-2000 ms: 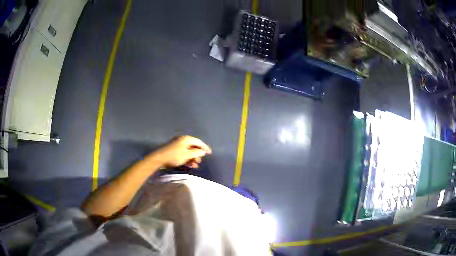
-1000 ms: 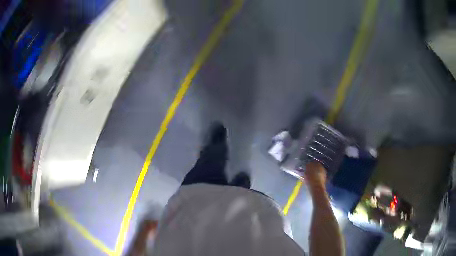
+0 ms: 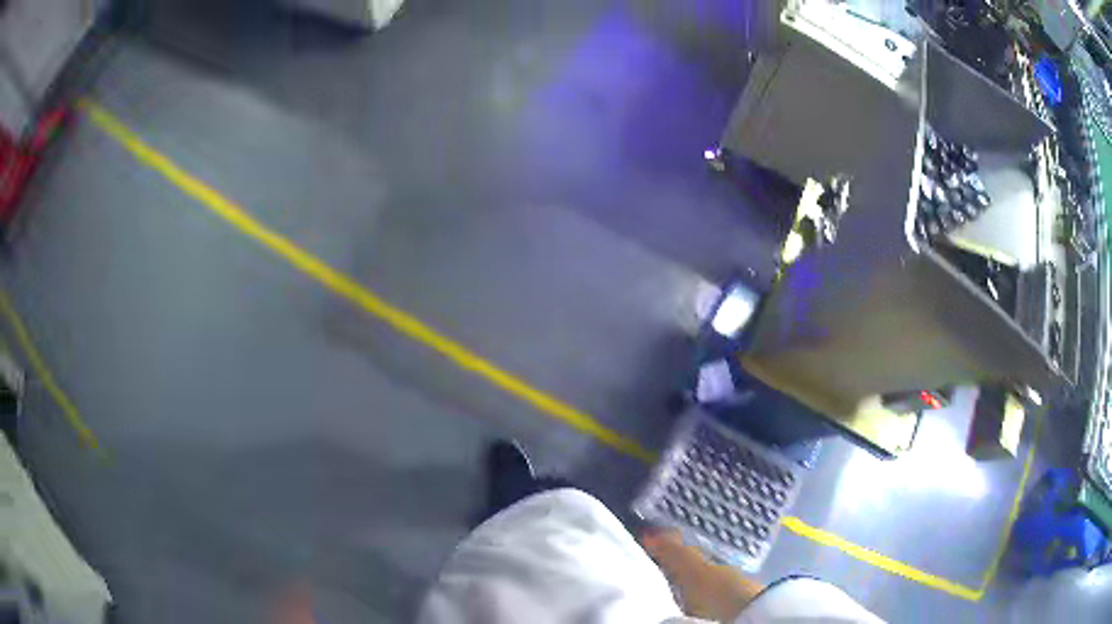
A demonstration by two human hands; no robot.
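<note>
A pale tray [image 3: 722, 485] with rows of small round dark-and-silver parts is tilted at the lower middle right. Whether more trays lie under it cannot be told. My right hand [image 3: 693, 570] is at its near left edge and grips it there; some fingers are hidden and the forearm runs under a white sleeve. My left hand [image 3: 290, 602] shows only as a small blurred patch cut off by the bottom edge, so its state cannot be told.
A beige machine bench [image 3: 841, 280] stands at the right, with another tray of round parts [image 3: 951, 183] in its recess. A blue object [image 3: 1055, 524] is at the lower right. Yellow lines [image 3: 366, 299] cross the grey floor. A red object [image 3: 27, 159] is at the left edge.
The view has swung towards the machine bench. My right hand has gone from the top of the tray to its near edge, and the tray appears closer to my body. My left hand is further out of view.
</note>
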